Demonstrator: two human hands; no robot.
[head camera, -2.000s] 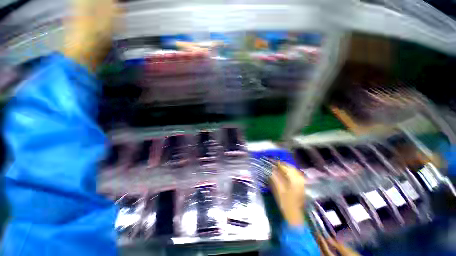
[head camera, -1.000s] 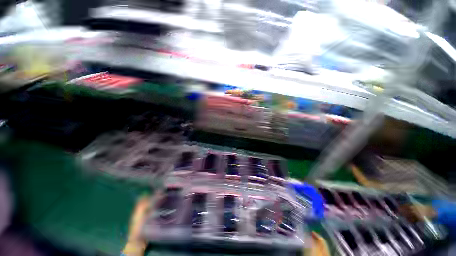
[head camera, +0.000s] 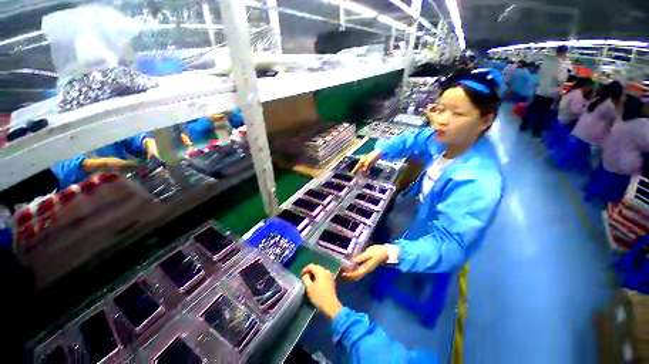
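Observation:
A clear blister tray (head camera: 288, 318) with two rows of pink-edged phones lies at the lower left, cut off by the picture's edge. One dark phone (head camera: 261, 283) sits in a pocket near its right end. My right hand (head camera: 322, 289) is just right of this tray, in a blue sleeve, with its fingers bent. I cannot tell whether it holds anything. My left hand is not in view. A blue bin (head camera: 257, 234) of small shiny parts stands at the tray's far right corner.
A neighbouring tray of phones (head camera: 340, 252) lies beyond the bin. A person in a blue smock (head camera: 455, 206) has both hands at it. A white shelf post (head camera: 250, 106) rises behind the bin. A blue stool (head camera: 420, 295) stands beside the bench.
The view has swung right towards the neighbouring worker and aisle. My left hand, earlier at the tray's left side, has left the picture. My right hand now shows more fully.

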